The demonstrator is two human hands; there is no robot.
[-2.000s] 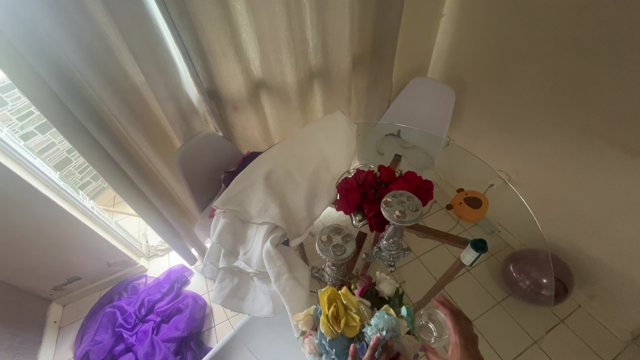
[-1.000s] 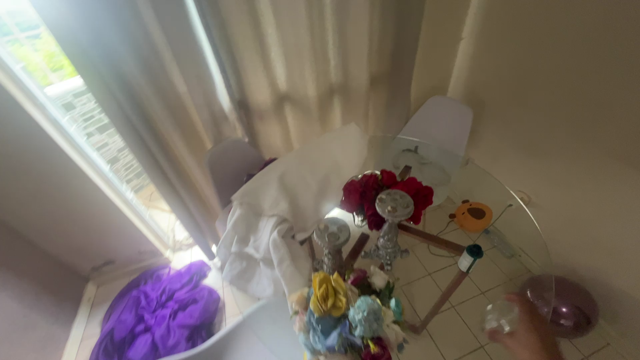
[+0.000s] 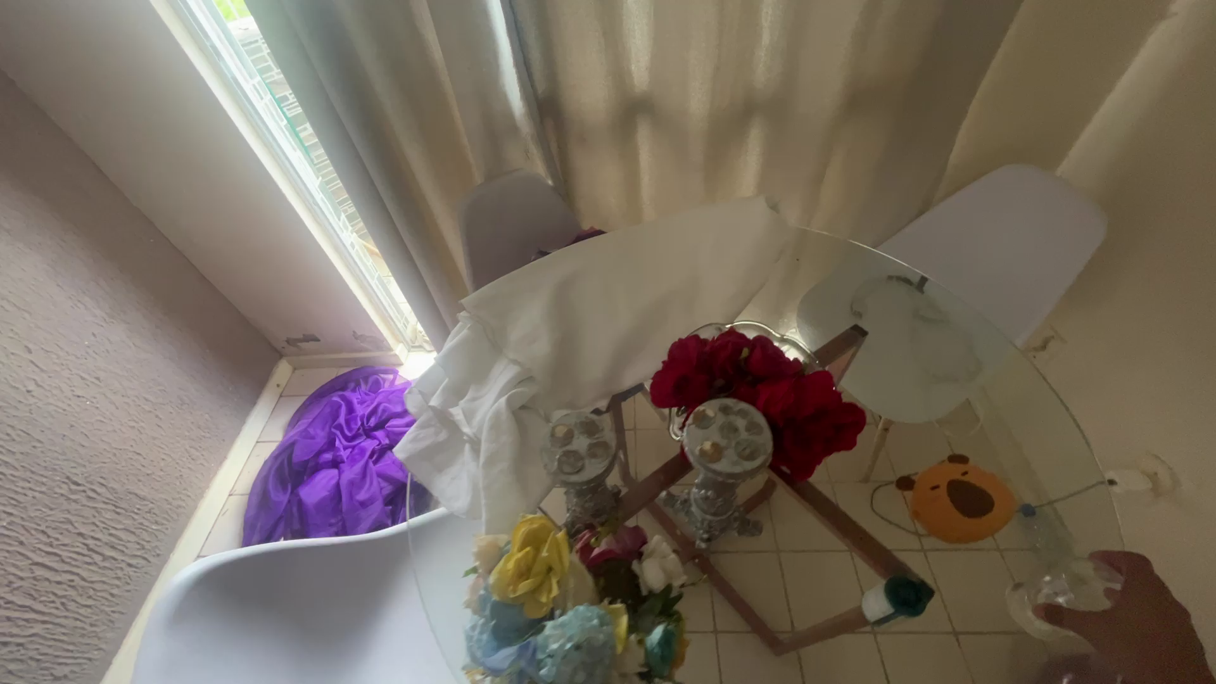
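At the lower right, my right hand (image 3: 1135, 613) grips a clear glass vessel (image 3: 1054, 600) near the edge of the round glass table (image 3: 1031, 399). My left hand is out of the frame. A bunch of artificial flowers (image 3: 570, 608) in yellow, blue, white and pink lies at the bottom centre. Behind it stand two ornate silver candle holders (image 3: 727, 442). Red artificial flowers (image 3: 760, 389) rest by a silver tray (image 3: 750, 332). A white cloth (image 3: 608, 304) hangs over the table's left edge. A small bottle with a green cap (image 3: 898, 598) is at the lower right.
White chairs (image 3: 1016, 237) surround the table, one close at the lower left (image 3: 304, 608). Purple fabric (image 3: 351, 465) lies heaped by the left wall. An orange bear-faced item (image 3: 961, 499) with a cord is at the right. Beige curtains (image 3: 741, 104) hang behind.
My right hand has moved right with the glass vessel, away from the mixed flowers. Fingers seen at those flowers two seconds ago are out of view. The view has shifted closer.
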